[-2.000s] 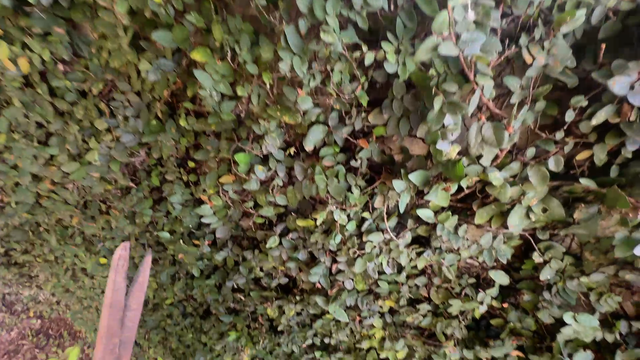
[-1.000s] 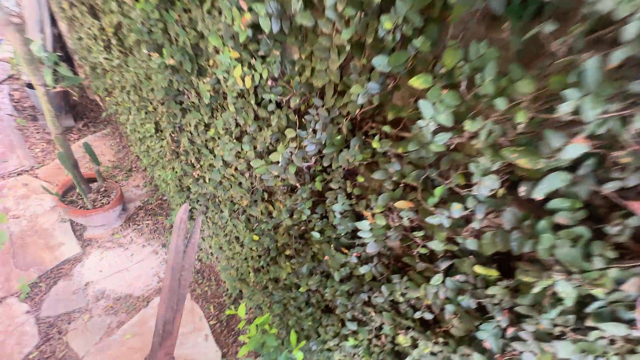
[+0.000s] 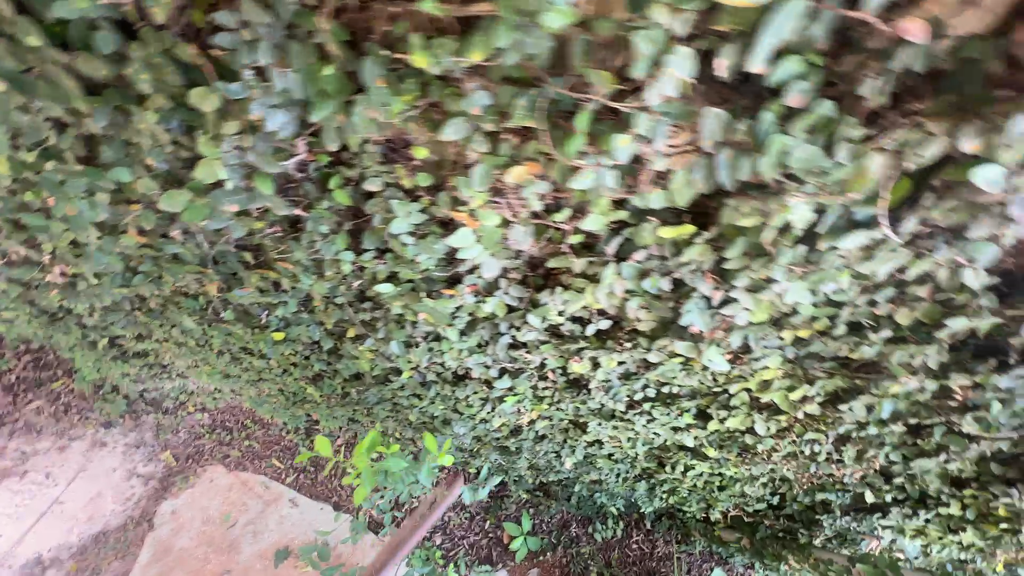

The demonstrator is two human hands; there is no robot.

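Neither of my hands shows in the head view. A rusty blade (image 3: 420, 522) of what look like hedge shears rises from the bottom edge, left of centre, tilted up to the right. Its handles are out of frame, and whether the blades are apart cannot be told. Behind it a dense leafy hedge (image 3: 560, 320) of small green leaves fills most of the view, blurred toward the top. Close to the blade's tip stands a bright green leafy shoot (image 3: 368, 464).
Flat paving stones (image 3: 240, 520) lie at the lower left, with brown leaf litter (image 3: 232, 432) between them and the hedge's foot. A small green seedling (image 3: 522, 536) grows in the litter at the bottom.
The view has swung a good deal. The shears' blades, two of them seen upright before, now show low and tilted to the right. The potted plant has left the view.
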